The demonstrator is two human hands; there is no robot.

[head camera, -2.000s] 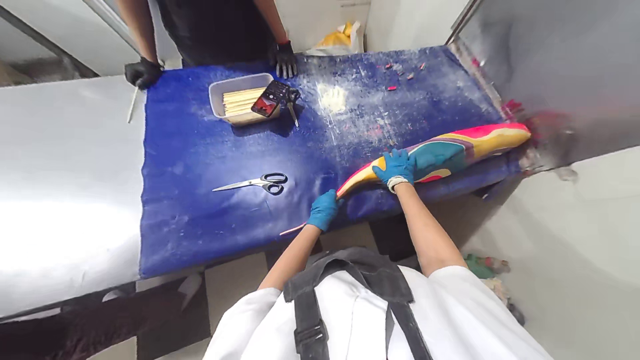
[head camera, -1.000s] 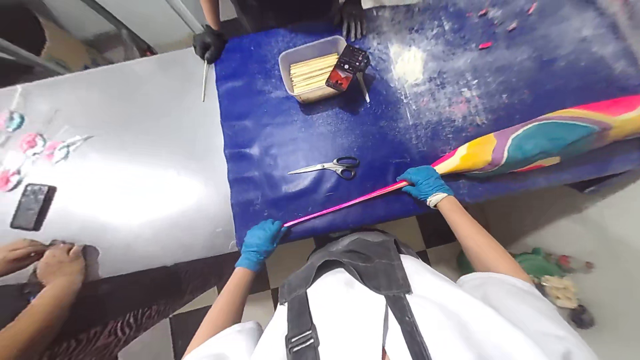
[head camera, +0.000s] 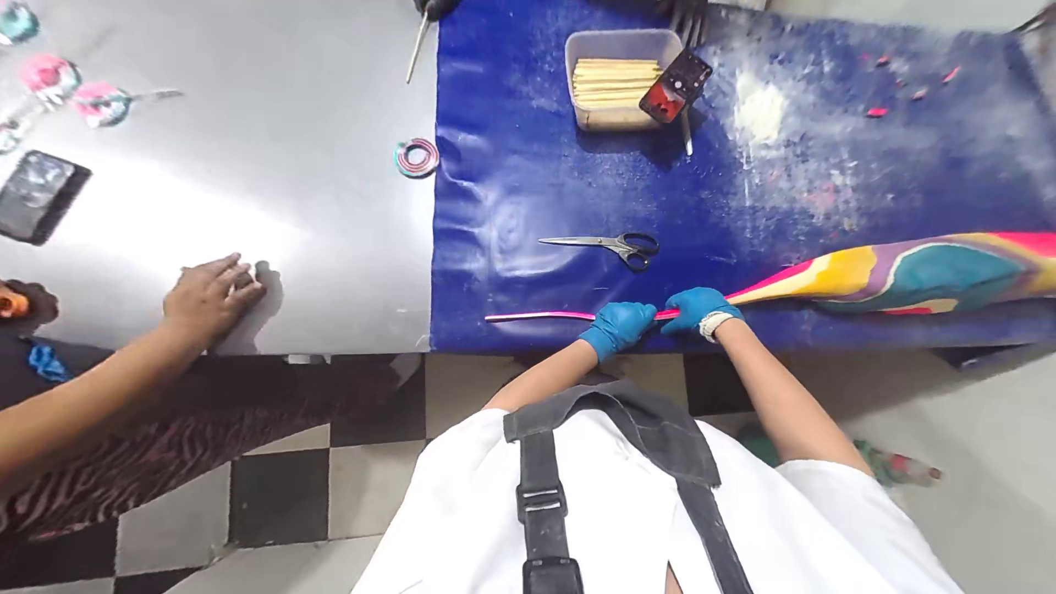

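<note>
A large multicoloured mass of pulled candy [head camera: 957, 272] lies along the right front of the blue-covered table and tapers leftward into a thin pink rope [head camera: 536, 315]. My left hand [head camera: 620, 327], in a blue glove, is closed around the rope. Just to its right, my right hand [head camera: 698, 312], also gloved in blue, grips the rope close to the tapered end of the mass. The rope's free end lies on the blue cover, left of my hands. Scissors [head camera: 610, 244] with black handles rest behind my hands, their blades pointing left.
A plastic tub of sticks [head camera: 619, 115] stands at the back, a phone [head camera: 676, 85] leaning on it. A coiled candy [head camera: 417, 157] lies by the cover's left edge. Lollipops [head camera: 101, 105] and a dark phone [head camera: 40, 196] are at far left. A co-worker's hand [head camera: 213, 301] touches the metal table.
My left hand has moved rightward along the rope, close to my right hand. A coiled candy now lies by the cover's left edge. The view has shifted left.
</note>
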